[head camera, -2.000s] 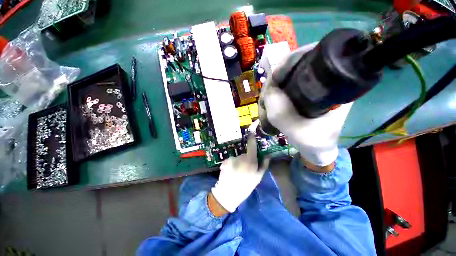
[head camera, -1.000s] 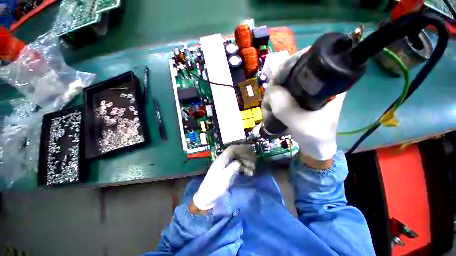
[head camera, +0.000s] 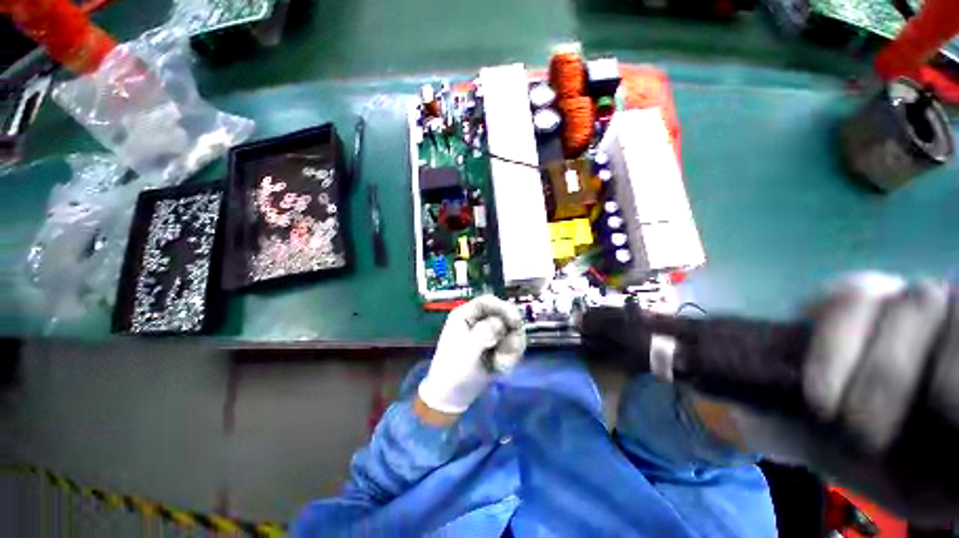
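The green power supply board [head camera: 429, 194] lies on a red-orange pad, its long whitish heat sinks [head camera: 515, 173] running away from me. My left hand [head camera: 478, 347], in a white glove, has its fingers curled at the board's front edge; whether it holds anything is hidden. My right hand [head camera: 873, 352], gloved and blurred at the right, grips the black electric screwdriver [head camera: 726, 352]. The screwdriver lies nearly level and points left, its front end near the board's front edge; I cannot tell if it touches.
Two black parts trays, the outer [head camera: 177, 257] and inner [head camera: 286, 210], stand at left beside thin dark sticks [head camera: 376, 224]. Clear plastic bags [head camera: 147, 105] lie behind them. A round grey can [head camera: 896, 137] stands at back right. More boards [head camera: 857, 21] are along the far side.
The screwdriver has swung from upright over the board to nearly level at the right, with my right hand. My left hand's fingers have curled in. The view has shifted, so the bench items appear further right.
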